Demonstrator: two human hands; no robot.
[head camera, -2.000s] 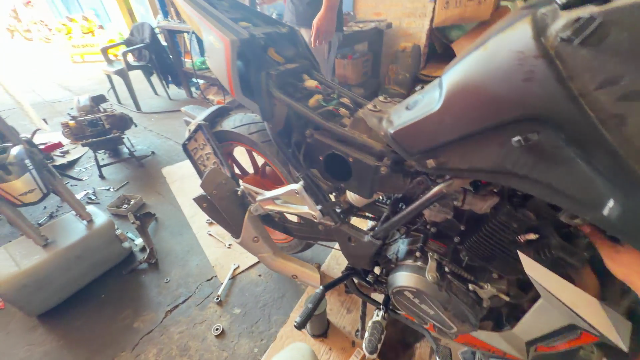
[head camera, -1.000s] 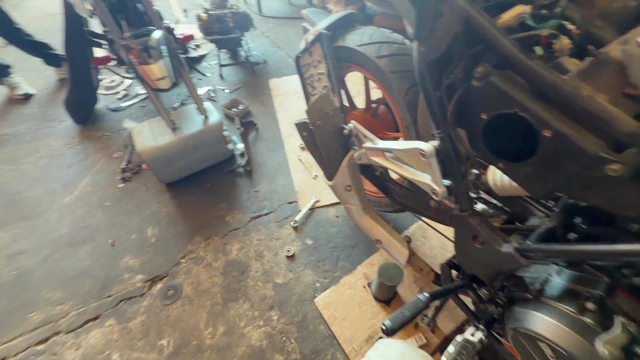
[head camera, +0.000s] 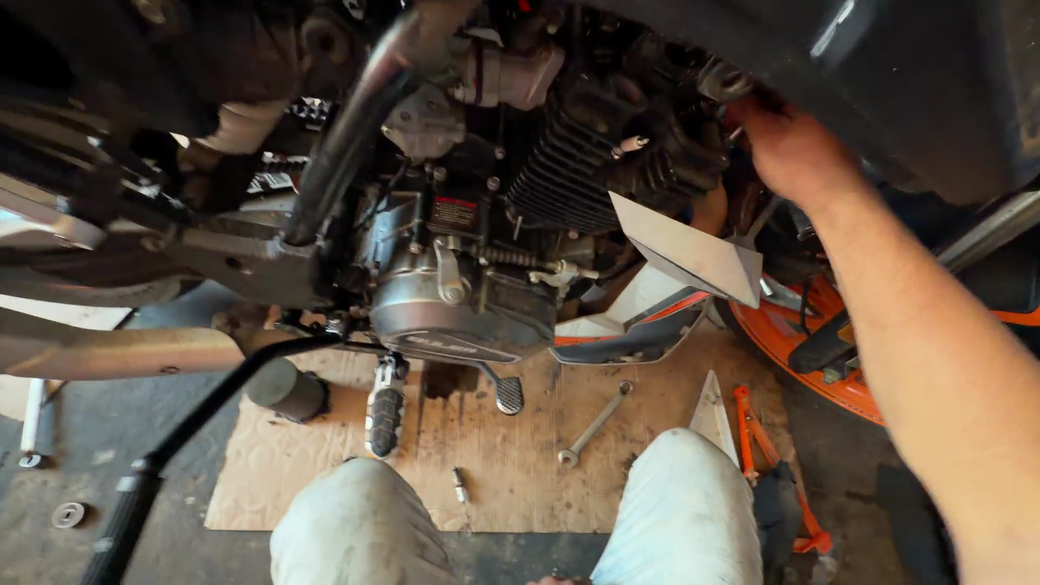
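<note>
My right hand (head camera: 784, 150) reaches in from the right beside the motorcycle's cylinder head (head camera: 666, 154), under the dark bodywork; its fingers are partly hidden, and a small metal end shows beside them. A spark plug (head camera: 632, 146) juts from the finned engine. At the bottom edge, between the knees, a sliver of a hand, seemingly my left hand (head camera: 559, 580), shows; what it does is hidden. Below the engine cover (head camera: 463, 317), a combination wrench (head camera: 597, 424) and a loose spark plug (head camera: 460, 485) lie on the cardboard (head camera: 528, 496).
The kick-start lever (head camera: 203, 390) angles down at left, near a dark cylindrical object (head camera: 286, 388). A footpeg (head camera: 386, 410) and pedal (head camera: 509, 396) stick out over the cardboard. Orange metal parts (head camera: 751, 439) lie at right, below the orange wheel rim (head camera: 796, 349). A round metal piece (head camera: 70, 514) sits on the floor.
The view has swung from the rear wheel and floor to the engine, much closer. My right arm now spans the right side; it was out of view one second ago.
</note>
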